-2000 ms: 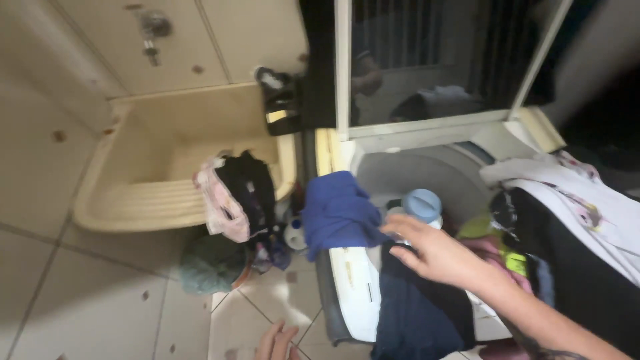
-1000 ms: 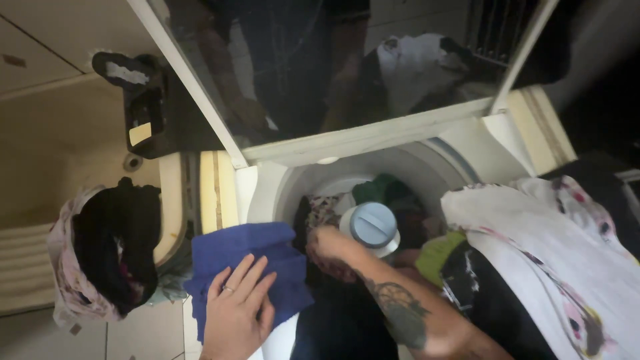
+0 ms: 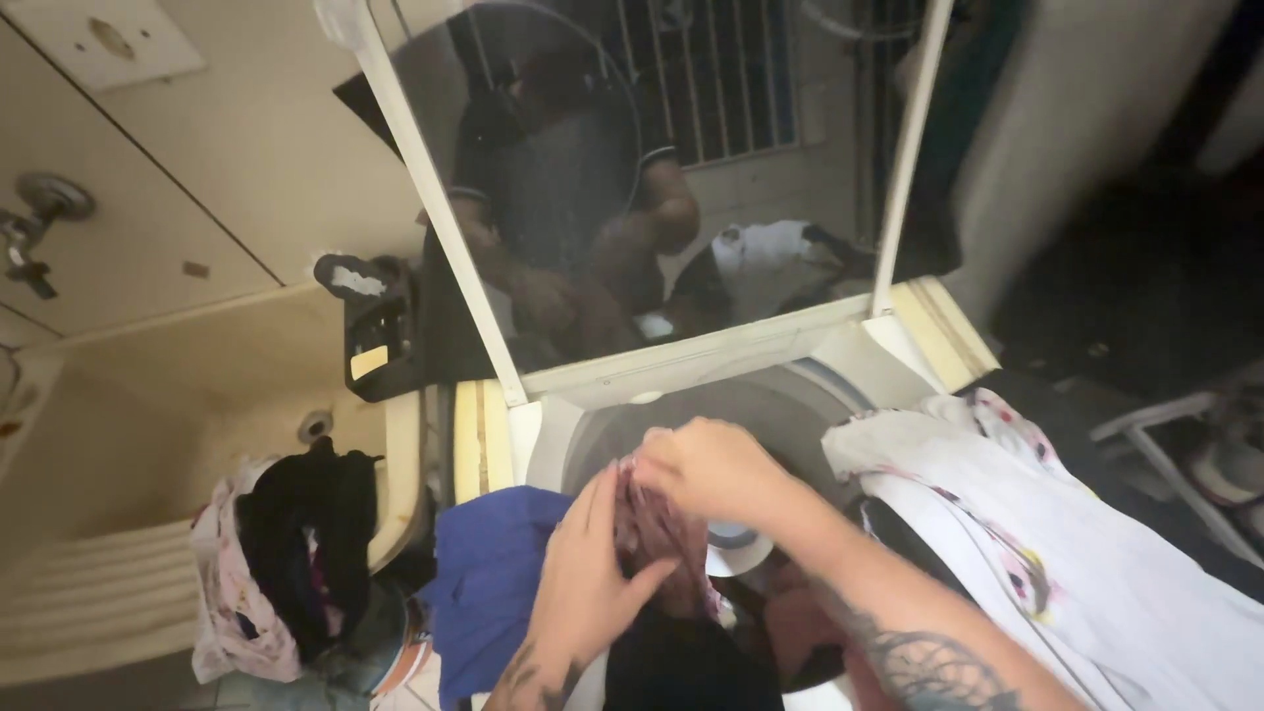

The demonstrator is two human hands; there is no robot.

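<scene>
Above the open drum of a top-loading washing machine (image 3: 632, 373), my right hand (image 3: 706, 469) pinches the top of a pinkish patterned garment (image 3: 667, 538). My left hand (image 3: 597, 568) lies against the garment's left side with the thumb spread; whether it grips the cloth cannot be told. A blue cloth (image 3: 494, 588) hangs over the machine's left edge beside my left wrist. Partly hidden behind my right forearm is the washer's round agitator cap (image 3: 736, 543). A black garment (image 3: 686, 662) drapes over the front edge below my hands.
The raised dark glass lid (image 3: 642, 178) stands behind the drum. White printed clothing (image 3: 1047, 533) covers the right edge. At left is a beige laundry sink (image 3: 197, 385) with black (image 3: 306, 543) and pale pink clothes (image 3: 237, 602) over its rim, and a metal tap (image 3: 39, 227) on the wall.
My right hand has come up out of the drum with the pinkish garment. My left hand has moved off the blue cloth to the garment.
</scene>
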